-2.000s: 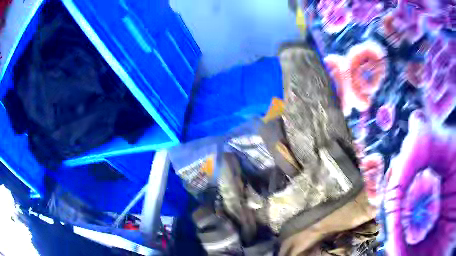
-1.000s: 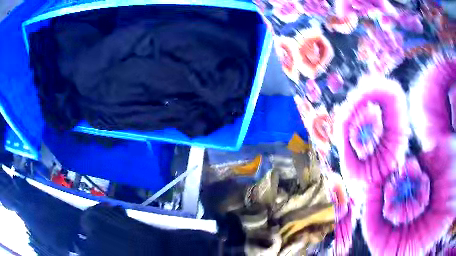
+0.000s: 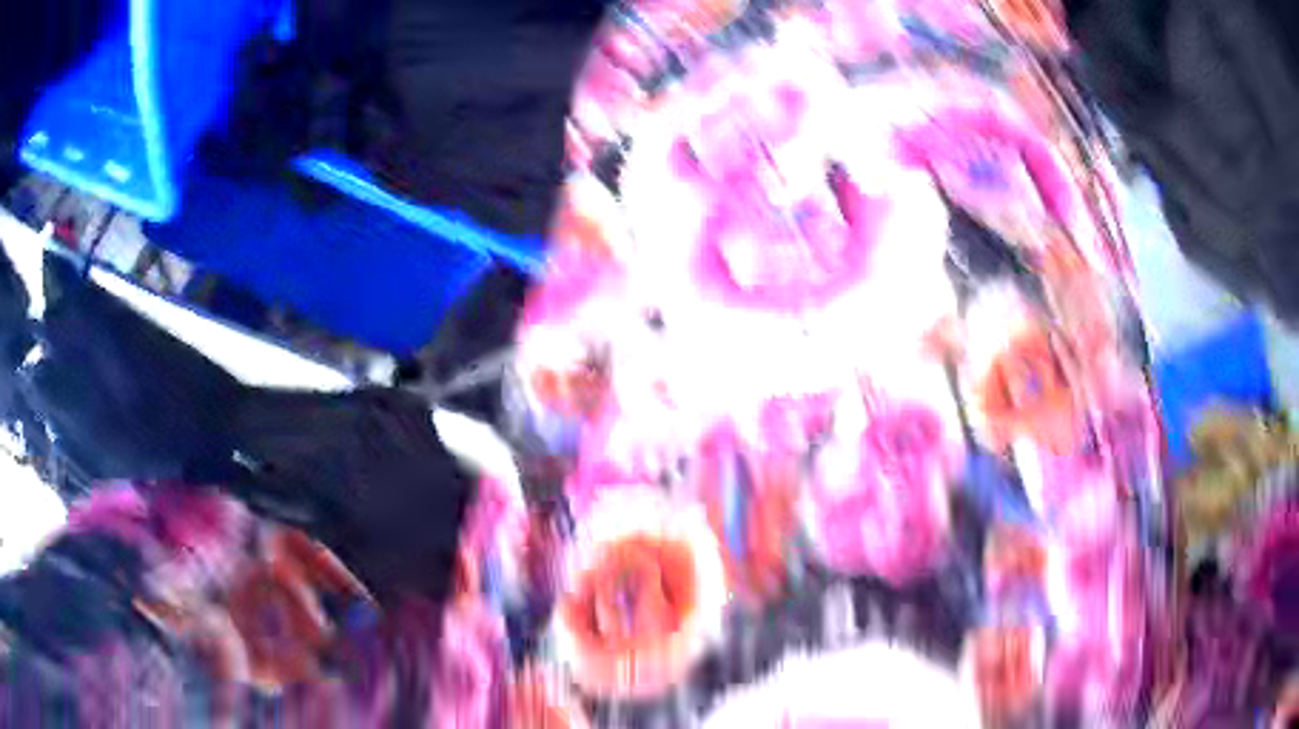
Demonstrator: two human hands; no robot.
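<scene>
No hand shows in the view. A floral sleeve or apron point(image 3: 634, 598) with pink and orange flowers fills the middle, blurred and partly washed out. More floral cloth point(image 3: 271, 598) shows at the lower left. Black cloth point(image 3: 349, 470) lies on the white-edged table point(image 3: 235, 335) at the left. Dark cloth point(image 3: 477, 86) shows at the top, beside the blue crate point(image 3: 285, 257). Another dark cloth point(image 3: 1211, 128) is at the upper right. Whether a hand holds either cloth is hidden.
A brownish cloth heap point(image 3: 1232, 463) shows at the right edge, below a blue surface point(image 3: 1215, 373). A pale crate rim point(image 3: 150, 114) stands at the upper left. Light floor shows between the floral cloth and the blue surface.
The view has swung and the crate now lies mostly at the upper left, largely covered. The floral cloth has moved into the middle. Dark cloth now shows at the upper right.
</scene>
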